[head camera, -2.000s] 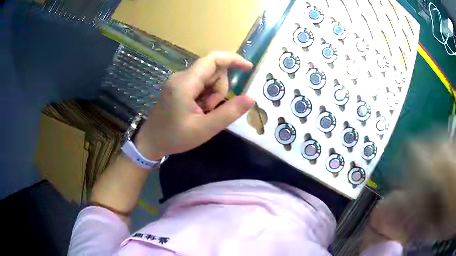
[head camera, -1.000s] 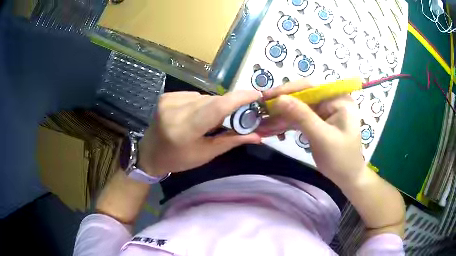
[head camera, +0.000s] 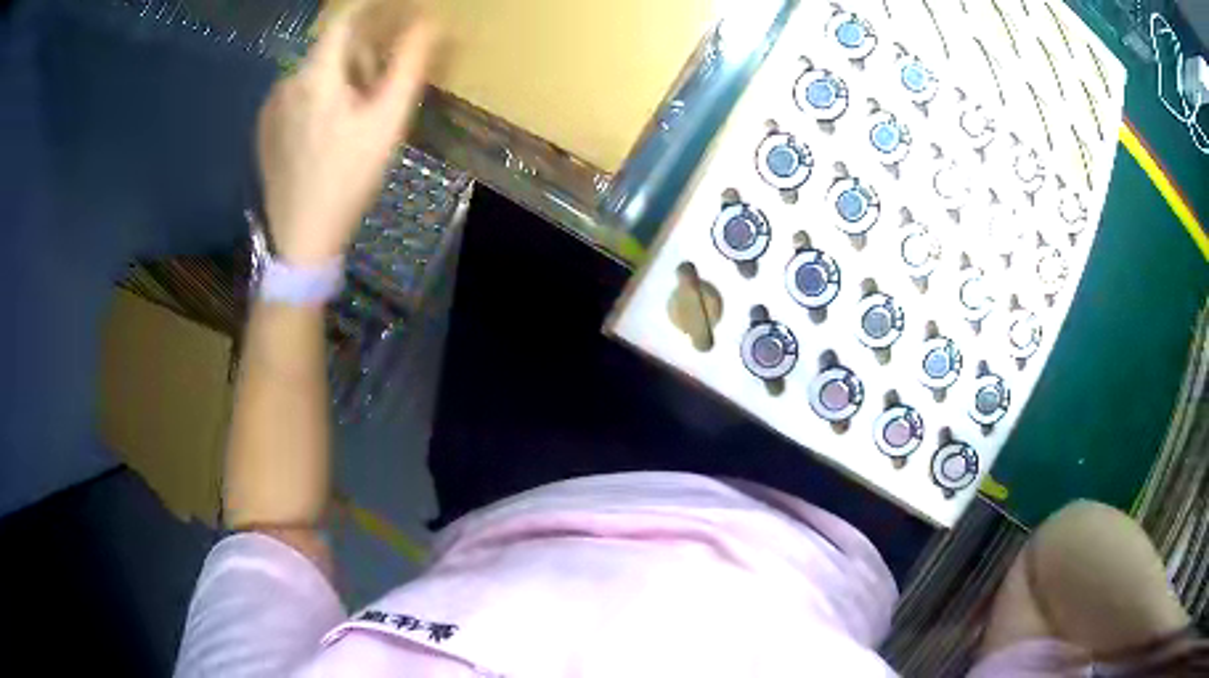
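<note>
The white insert tray (head camera: 663, 285) lies tilted in front of me, with rows of small round speakers, such as this one (head camera: 769, 350), in its cut-outs. One cut-out at its near left corner is empty and shows tan (head camera: 693, 307). My left hand (head camera: 325, 139) is at the upper left, by the edge of the tan cardboard sheet (head camera: 570, 66). Its thumb and fingers are bent towards each other, and blur hides whether they hold anything. My right hand is out of the picture; only part of the bare arm shows at the lower right.
Clear plastic blister trays (head camera: 411, 219) are under and beside the cardboard sheet. Brown cardboard (head camera: 166, 397) stands at the lower left. The green mat (head camera: 1100, 358) bears yellow and red tape (head camera: 1167, 186). A white cable (head camera: 1173, 80) is at the back right. Stacked trays are at the right edge.
My left hand has moved from the tray's near left corner up and left to the cardboard sheet. My right hand and the yellow probe have left the view. The speaker held between my hands no longer shows.
</note>
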